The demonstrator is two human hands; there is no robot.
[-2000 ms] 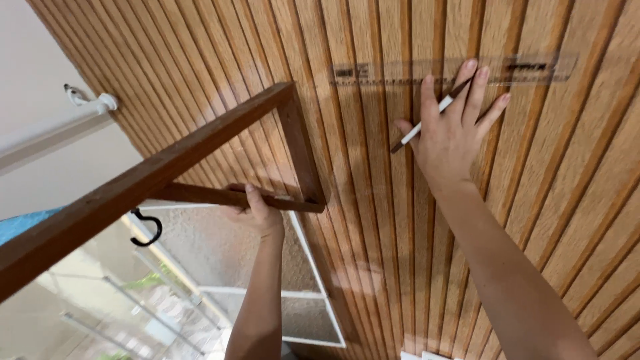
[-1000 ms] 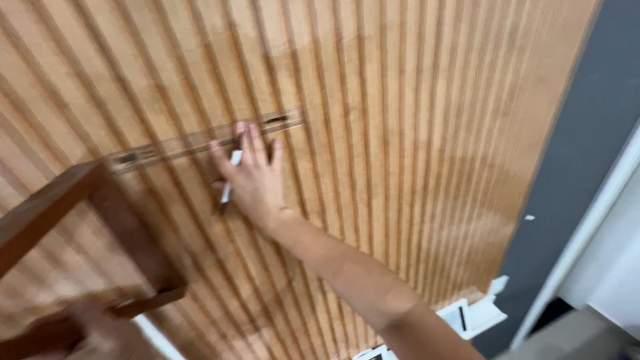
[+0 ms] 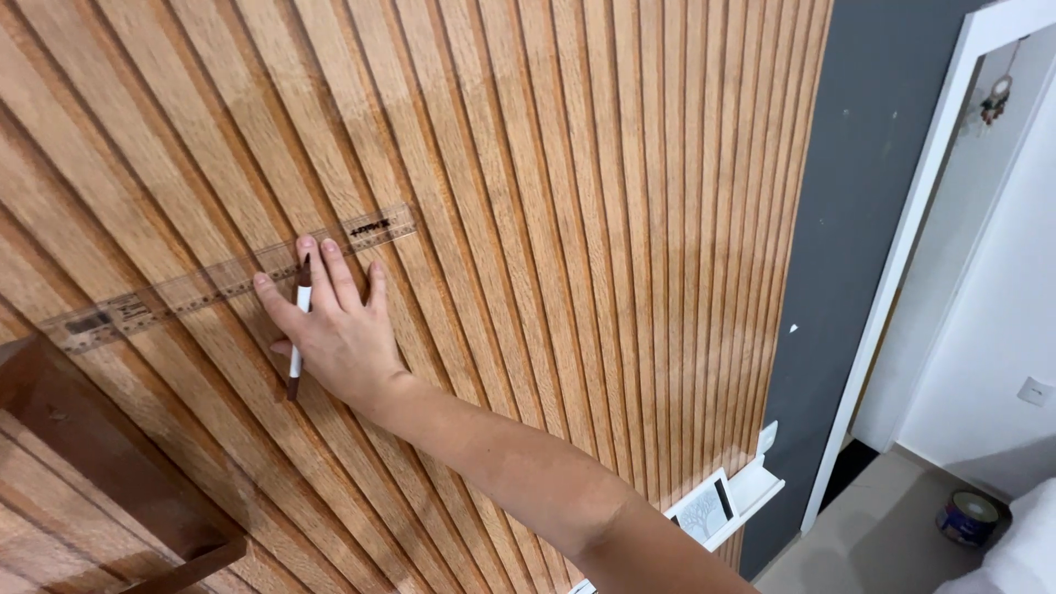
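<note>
My right hand (image 3: 342, 330) presses a clear plastic ruler (image 3: 198, 285) against the wood slat-patterned wall (image 3: 528, 206), fingertips spread along its lower edge. A white and brown marker (image 3: 299, 330) is tucked between the fingers of that hand, its dark tip pointing up by the ruler. The ruler lies across the slats, its left end close to the upper corner of a brown wooden frame (image 3: 107, 445), which stands out from the wall at the lower left. My left hand is out of view.
A white ledge (image 3: 747, 503) holding a framed tree picture (image 3: 705, 516) juts from the wall at the lower right. Beyond are a dark grey wall strip (image 3: 858, 148), a white door frame (image 3: 899, 247), a can (image 3: 967, 518) on the floor and white fabric (image 3: 1015, 549).
The view has swung right, bringing in the grey strip and doorway. My left hand, on the wooden frame earlier, has gone out of view. My right hand remains on the ruler with the marker.
</note>
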